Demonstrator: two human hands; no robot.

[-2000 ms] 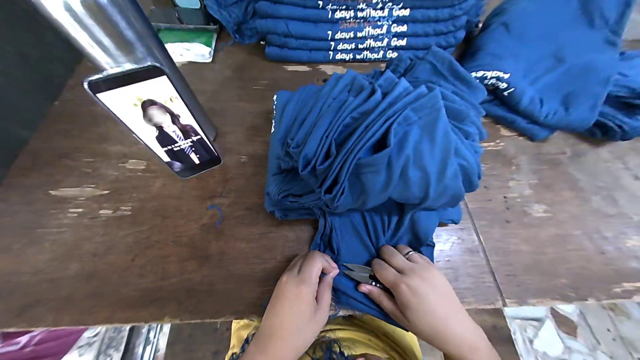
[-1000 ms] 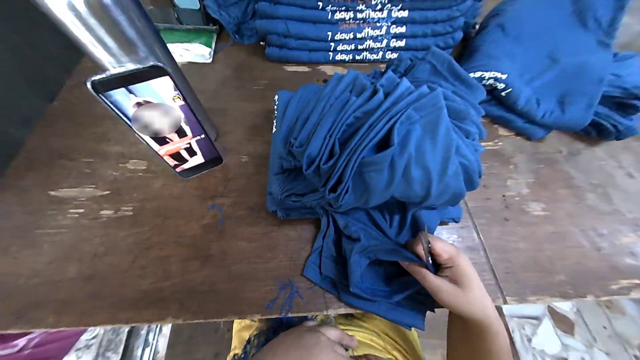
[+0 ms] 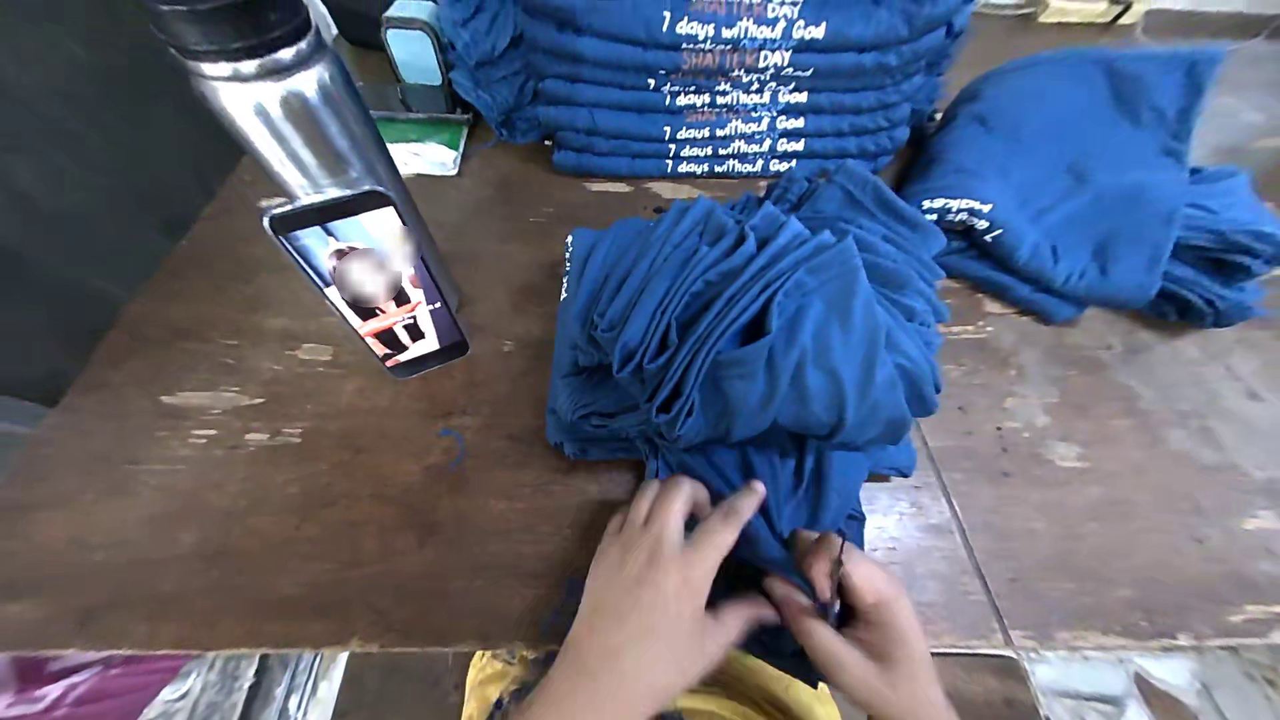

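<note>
A heap of blue printed fabric garments [image 3: 760,330] lies on the wooden table, its near part hanging toward the front edge. My left hand [image 3: 665,580] rests on this near part with its fingers spread. Close beside it on the right, my right hand [image 3: 850,610] pinches the cloth between thumb and finger. A small dark tool, the thread snips [image 3: 838,570], shows edge-on in my right hand, mostly hidden by the fingers. Whether its blades touch the cloth cannot be told.
Folded blue garments [image 3: 730,100] are stacked at the back, with more blue fabric [image 3: 1080,180] at the back right. A smartphone [image 3: 370,285] leans on a steel bottle [image 3: 300,130] at the left. Thread scraps [image 3: 452,448] lie on the table [image 3: 250,520]; yellow cloth [image 3: 770,690] is below its edge.
My left hand has come up from below the table edge onto the fabric. My right hand has moved a little lower, and the loose near part of the cloth is bunched between both hands.
</note>
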